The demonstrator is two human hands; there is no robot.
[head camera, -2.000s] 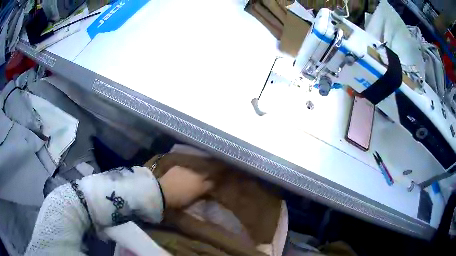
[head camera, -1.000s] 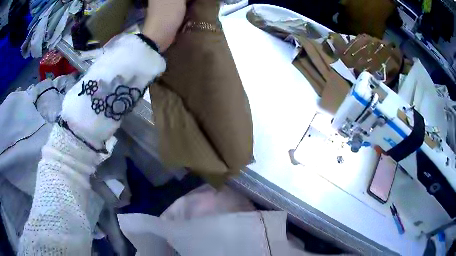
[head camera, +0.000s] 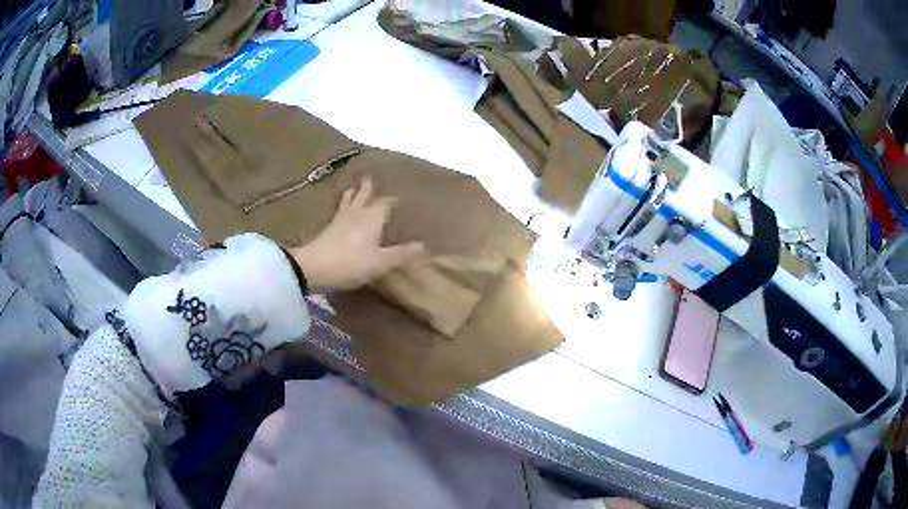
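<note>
A brown garment panel [head camera: 428,189] lies spread on the white table, left of the needle area, its lower corner over the front edge. A metallic zip [head camera: 299,184] runs slantwise across its left part. A lighter brown pocket-like piece [head camera: 438,298] lies on its right part. My left hand [head camera: 353,239] rests palm down on the panel between zip and pocket piece, fingers spread, gripping nothing. A small skin-toned patch, perhaps my right hand [head camera: 621,503], is cut off by the bottom edge; its state is hidden.
The white sewing machine [head camera: 687,219] stands at right, with a pink smartphone [head camera: 690,340] and thread snips [head camera: 734,424] before it. More brown pieces [head camera: 543,114] lie behind. Pale grey cloth [head camera: 368,447] covers my lap; more is heaped at left. A ruler edge [head camera: 518,427] borders the table.
The brown panel, first below the table edge and then hanging raised from my left hand, now lies on the tabletop. My left hand has come down onto it and let go.
</note>
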